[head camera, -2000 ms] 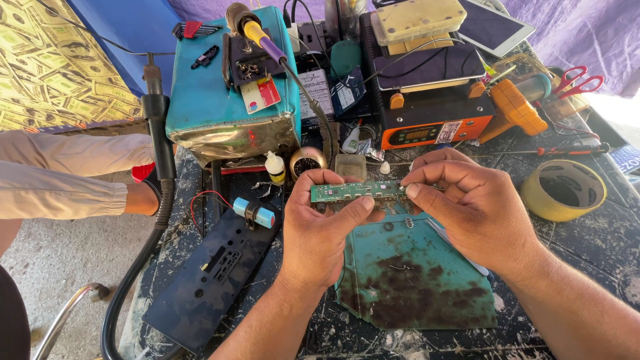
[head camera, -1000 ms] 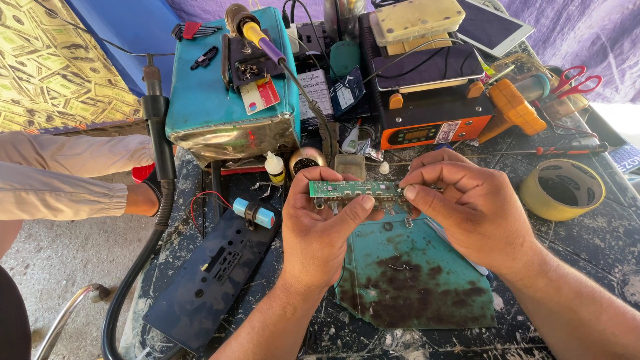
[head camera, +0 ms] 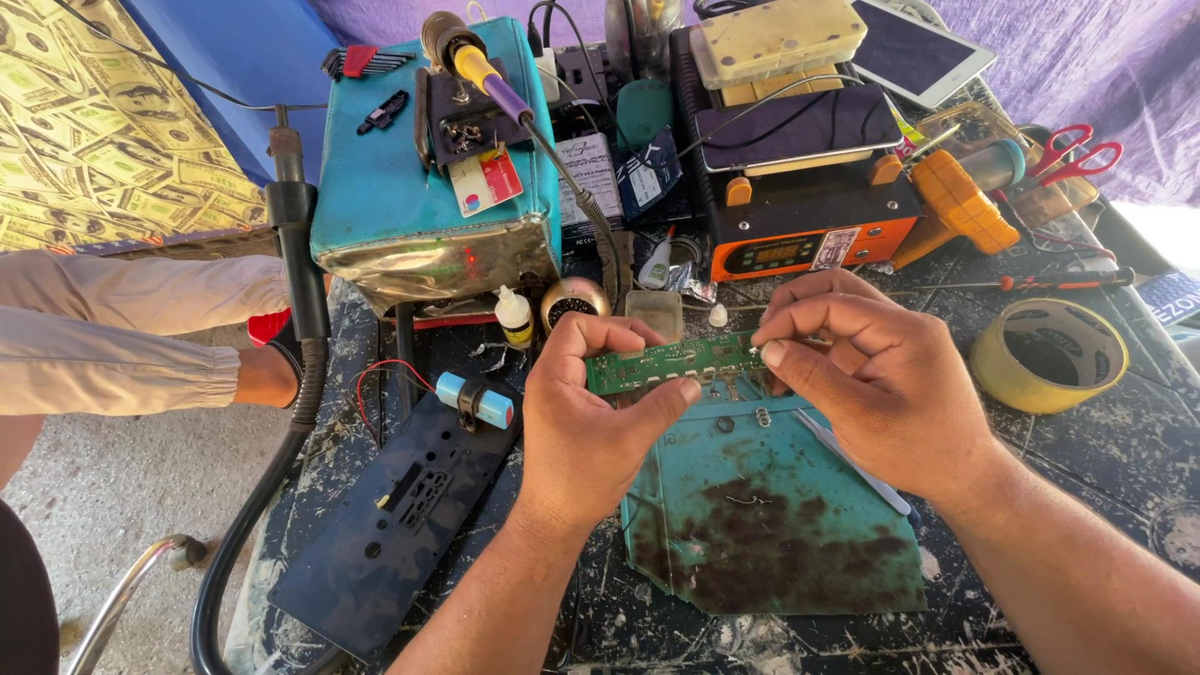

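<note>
My left hand (head camera: 600, 412) holds a narrow green circuit board (head camera: 675, 364) by its left part, thumb along the lower edge and fingers behind. At the board's right end is my right hand (head camera: 844, 375), its thumb and index finger pinching a small pale part that I cannot identify. Both hands are above a stained teal mat (head camera: 778, 525). Metal tweezers (head camera: 858, 464) lie on the mat beside my right hand, and a small spring (head camera: 763, 417) and a nut (head camera: 725, 425) lie below the board. A black perforated panel (head camera: 394, 525) with a blue cylindrical battery cell (head camera: 474, 400) rests at the left.
A soldering iron (head camera: 487, 82) rests on a teal box (head camera: 375, 178) at the back left. An orange-fronted station (head camera: 806, 246) stands behind my hands. Tape (head camera: 1048, 356), a screwdriver (head camera: 1067, 279) and red-handled scissors (head camera: 1073, 155) are at the right. A person's legs (head camera: 122, 347) show at far left.
</note>
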